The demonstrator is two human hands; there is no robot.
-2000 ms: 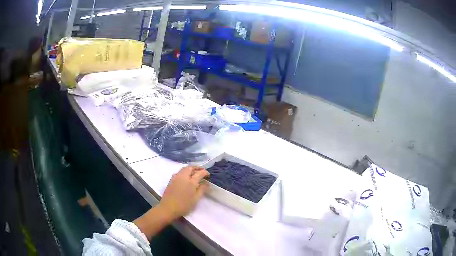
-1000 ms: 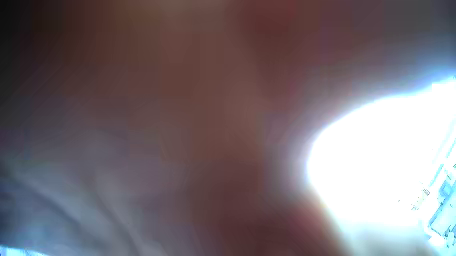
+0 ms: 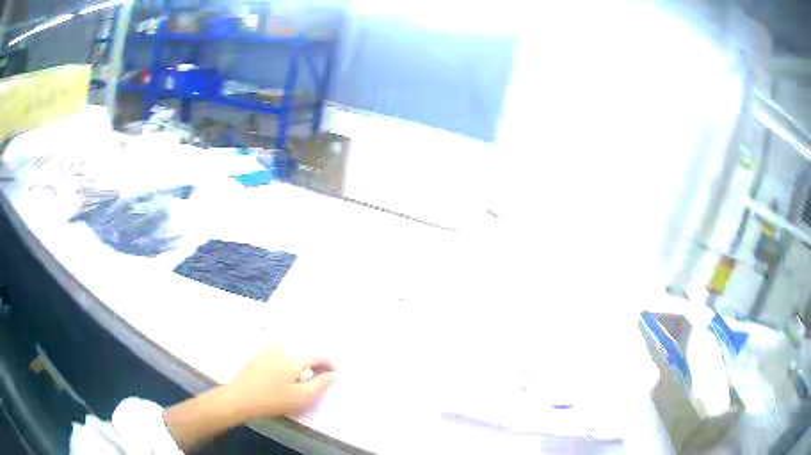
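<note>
My left hand (image 3: pixel 276 384) reaches in from the lower left in a white sleeve, at the near edge of the white bench (image 3: pixel 169 342). Its fingers and thumb are curled towards each other with a small gap; glare hides whether anything is held. A dark mass of small pieces (image 3: pixel 236 268) lies on the bench beyond and left of the hand, not touched; its pale tray walls are lost in glare. My right hand is not in view.
Clear plastic bags with dark contents (image 3: pixel 138 222) lie at the left. A yellow carton (image 3: pixel 44 99) stands far left. A blue shelf (image 3: pixel 289 111) and brown carton (image 3: pixel 320 164) are behind. A blue-edged open box (image 3: pixel 685 355) is at the right.
The view has swung right after a blurred close blockage. My left hand was at the dark pieces' tray earlier and is now away from it, near the bench edge. Glare has grown.
</note>
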